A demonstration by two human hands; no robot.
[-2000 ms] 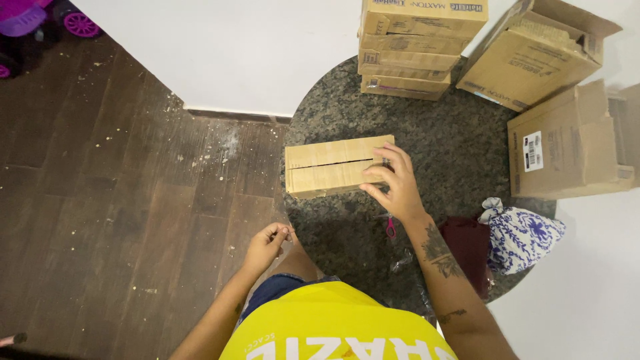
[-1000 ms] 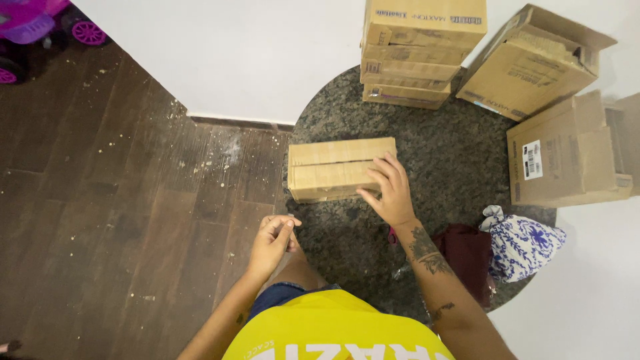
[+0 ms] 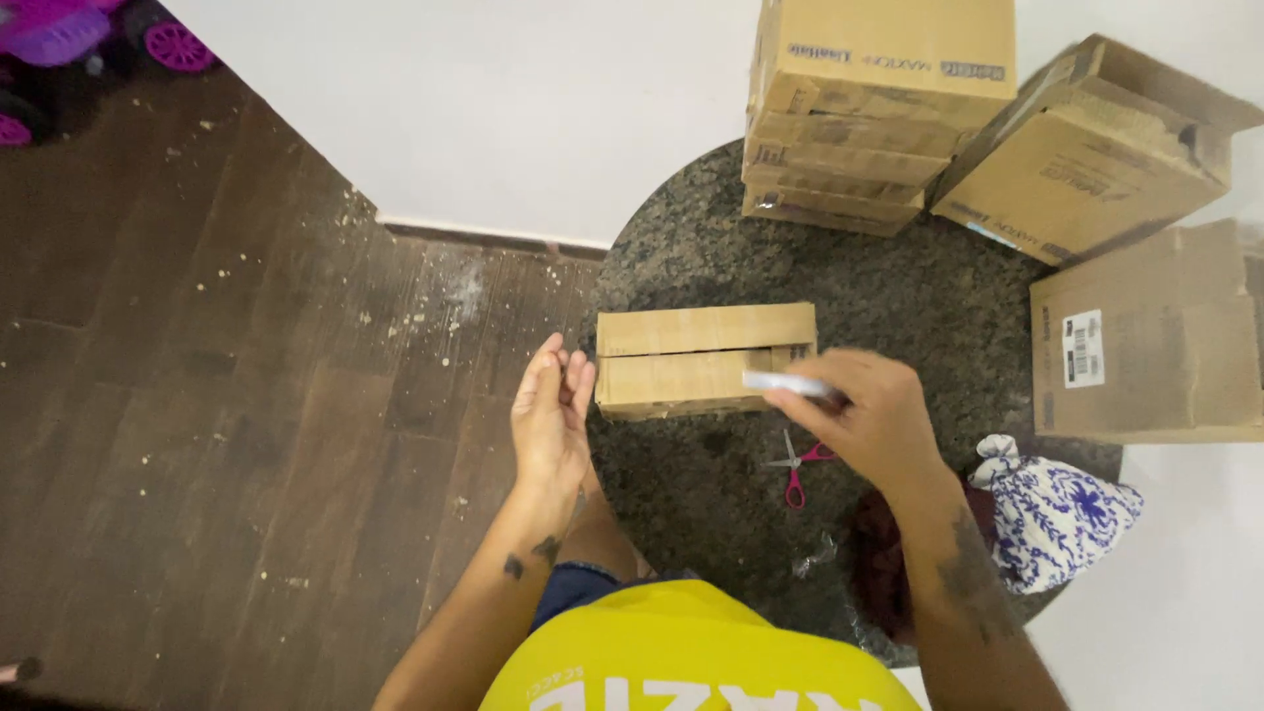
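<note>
A small cardboard box (image 3: 691, 380) lies near the left edge of the dark granite table (image 3: 691, 247), a dark gap running along its top between two flaps. At its left end is my left hand (image 3: 553, 410), palm turned up and holding nothing. My right hand (image 3: 859, 410) grips a blurred, whitish, narrow object (image 3: 785, 383) over the box's right end; its kind is unclear. Scissors with pink handles (image 3: 796, 464) lie spread on the granite, just below the box and my right hand.
Stacked cardboard boxes (image 3: 879, 118) stand at the back, with an opened carton (image 3: 1096, 158) and another carton (image 3: 1136, 346) to the right. Dark red cloth (image 3: 879, 563), a blue-and-white patterned cloth bundle (image 3: 1062, 509) and clear plastic scraps (image 3: 815, 556) lie toward the front. A white wall (image 3: 444, 109) borders the table.
My right hand has left the box top, where it rested empty, and now holds the whitish object. My left hand has moved up beside the box's left end. The scissors show more fully.
</note>
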